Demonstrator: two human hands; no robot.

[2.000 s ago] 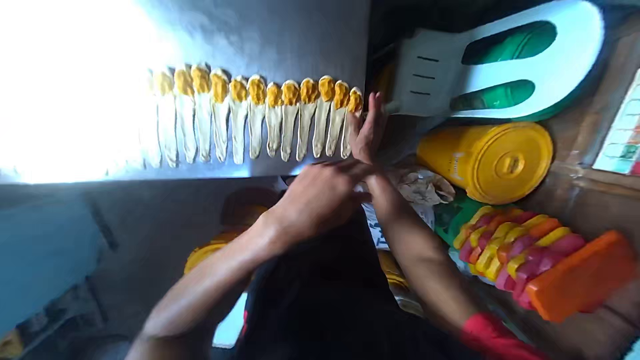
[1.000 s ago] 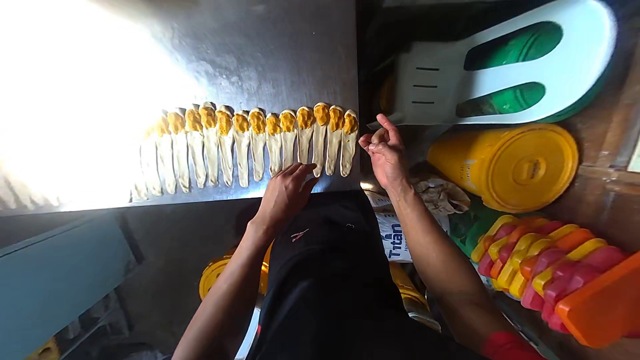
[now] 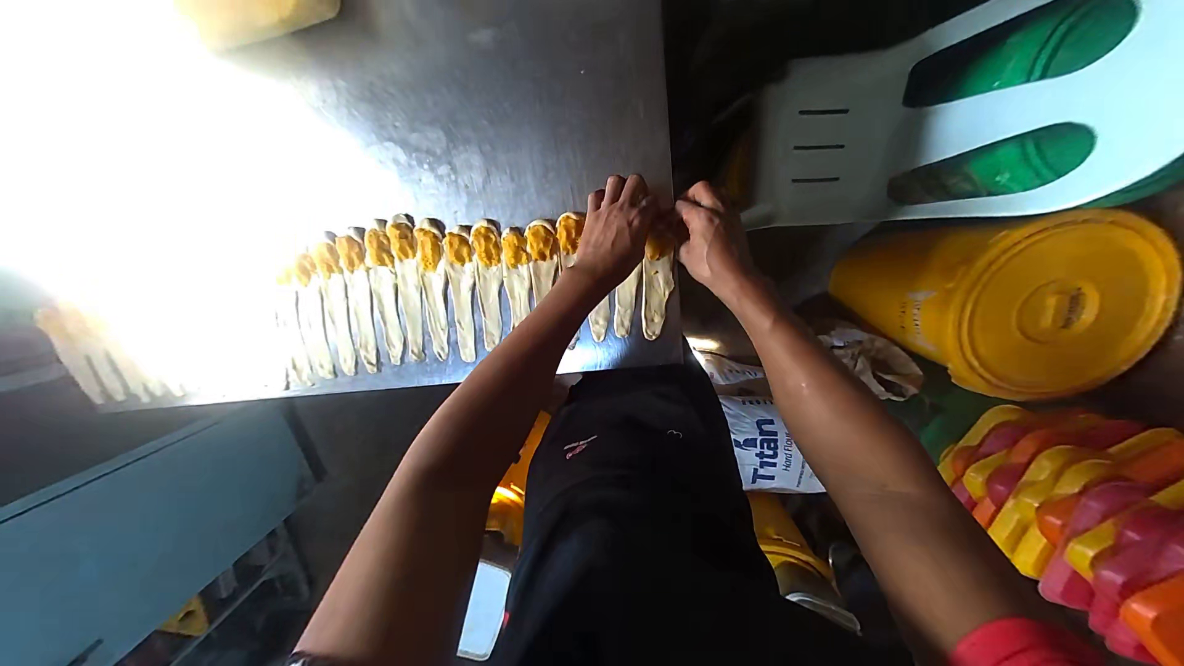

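Observation:
A row of long flat dough strips [image 3: 462, 305], each topped with orange-yellow filling [image 3: 428, 248] at its far end, lies on a metal table [image 3: 518, 102]. My left hand [image 3: 615, 227] is over the row's right part, its fingertips at the far end of the rightmost strips. Beside it, at the table's right edge, my right hand [image 3: 710, 236] has thumb and fingers pinched together near the top of the rightmost dough strip [image 3: 657, 291]. The fingers hide that strip's tip, so what they grip is unclear. More strips [image 3: 102, 356] lie at the far left in glare.
Right of the table stand a white plastic chair [image 3: 851, 139], a yellow lidded bucket [image 3: 1017, 301] and stacked colourful plastic pieces [image 3: 1064, 499]. A flour sack [image 3: 763, 444] lies below the table's right corner. A pale blue surface [image 3: 148, 536] is at lower left.
My left hand has moved from the table's near edge to the far ends of the rightmost strips. My right hand, its fingers spread a second ago, has closed in beside it.

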